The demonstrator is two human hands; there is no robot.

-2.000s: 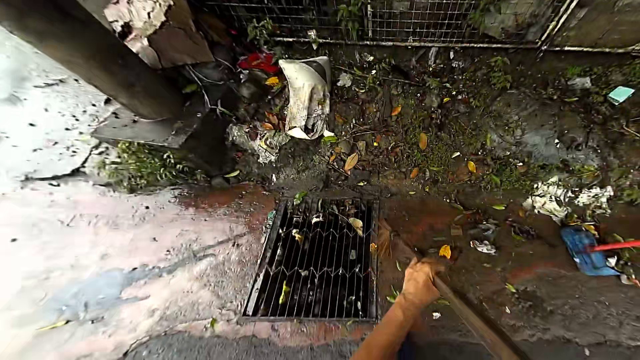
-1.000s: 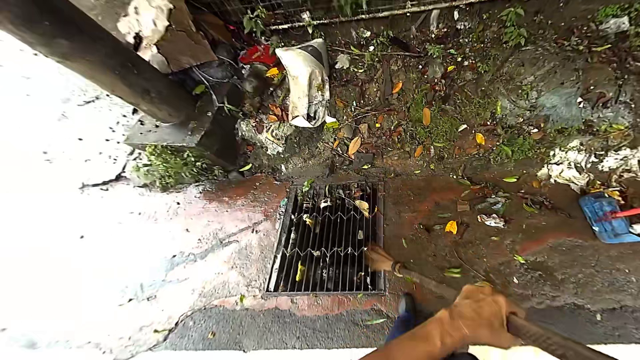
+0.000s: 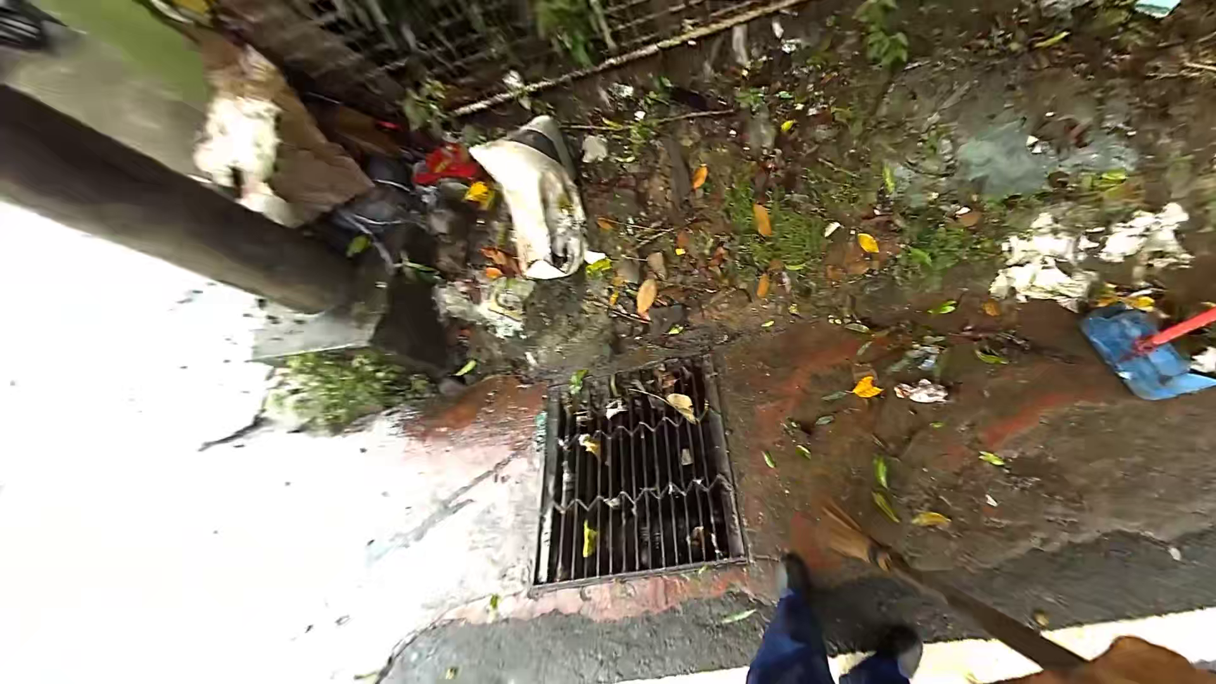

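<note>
My left hand (image 3: 1130,662) is cut off by the bottom right edge, closed around the wooden handle of a broom (image 3: 978,608). The handle slants up and left to bristles (image 3: 845,535) on the wet ground, right of a metal drain grate (image 3: 641,475). Leaves and bits of litter lie on the grate. A blue dustpan (image 3: 1140,351) with a red handle (image 3: 1183,330) rests at the right, apart from the broom. My right hand is out of view.
Leaves and pale litter (image 3: 1045,261) lie on the muddy ground. A dirty white sack (image 3: 537,204) is above the grate, near a thick pole (image 3: 171,209) and a wire fence (image 3: 456,47). My shoes (image 3: 793,575) are below, at the grate's right.
The bristles have moved from the grate's right edge onto the ground to its right. My left hand has moved toward the bottom right with the broom handle.
</note>
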